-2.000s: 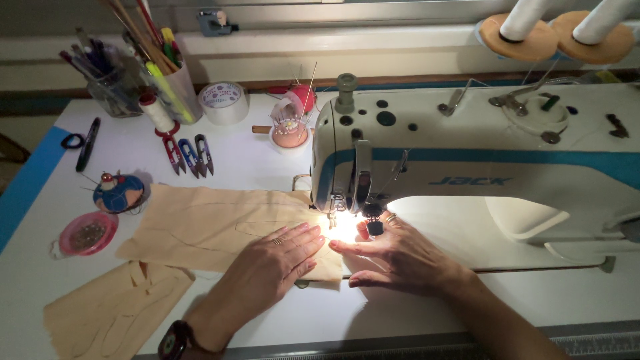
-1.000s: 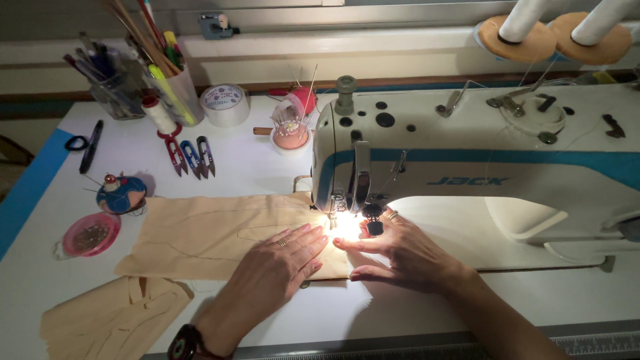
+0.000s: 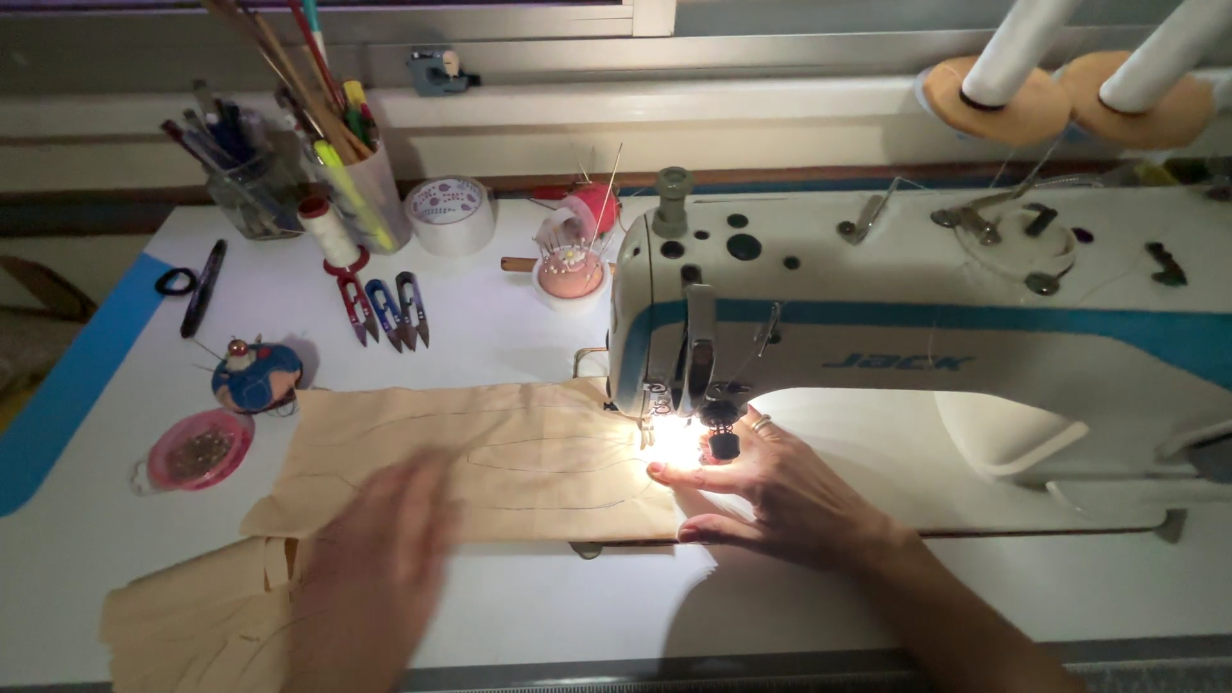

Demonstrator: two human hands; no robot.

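Observation:
Beige fabric (image 3: 539, 462) with drawn curved outlines lies flat, its right end under the lit needle area of a Jack sewing machine (image 3: 866, 337). My right hand (image 3: 770, 481) rests at that end, fingertips on the fabric's edge beside the presser foot, gripping nothing. My left hand (image 3: 385, 558), blurred, is over the fabric's lower left part; whether it touches is unclear. A second beige fabric piece (image 3: 192, 616) lies at the lower left, partly hidden by my left hand. Glare hides the needle tip.
Left of the machine are a pincushion (image 3: 571, 274), thread snips (image 3: 385, 313), a tape roll (image 3: 450, 217), a thread spool (image 3: 330, 236) and pen holders (image 3: 371, 197). A pink pin dish (image 3: 200, 450) and a blue pincushion (image 3: 257, 375) sit beside the fabric. Thread cones (image 3: 1020, 48) stand behind.
My left hand has moved left, away from the needle area, uncovering drawn outlines on the fabric. My right hand has stayed beside the presser foot.

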